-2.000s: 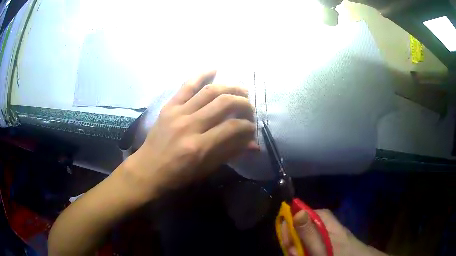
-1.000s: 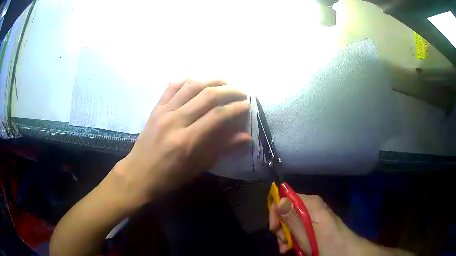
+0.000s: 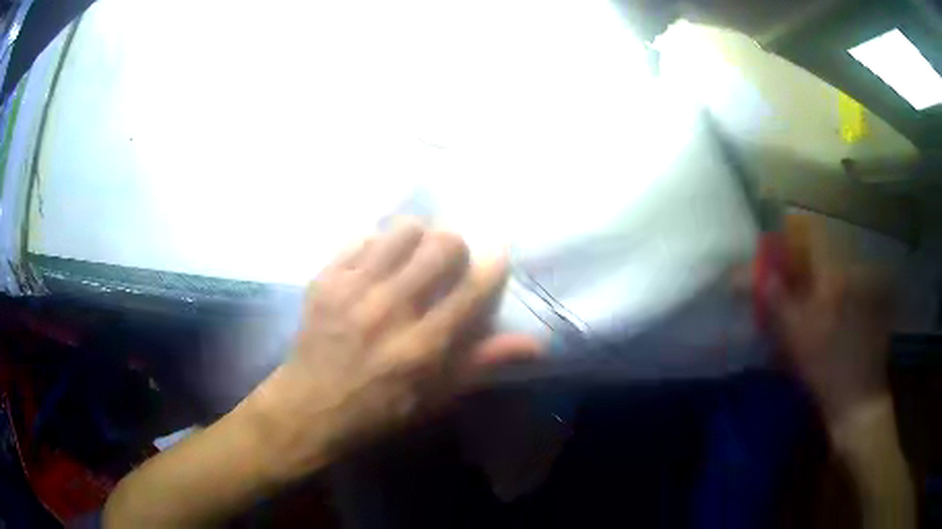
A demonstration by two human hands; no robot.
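The pale garment panel (image 3: 640,269) lies over the table's front edge, washed out by glare at the top. Two thin dark stitch lines show on it, now slanting. My left hand (image 3: 403,310) is on the panel just left of the lines, slightly blurred, its fingers bent and pinching the fabric. My right hand (image 3: 821,310) is at the right, strongly blurred. The scissors (image 3: 770,274) show there as a red and orange blur, held in my right hand; their blades are hard to make out.
The white table (image 3: 93,207) has a dark green ruler-marked front edge. A yellow piece (image 3: 852,116) is at the upper right. A bright lamp glare covers the top middle. Something red (image 3: 62,465) is at the lower left, beside my dark lap.
My right hand has moved right and up with the scissors, away from the stitch lines. The panel has shifted and turned, its right part bending up. My left hand has moved slightly down.
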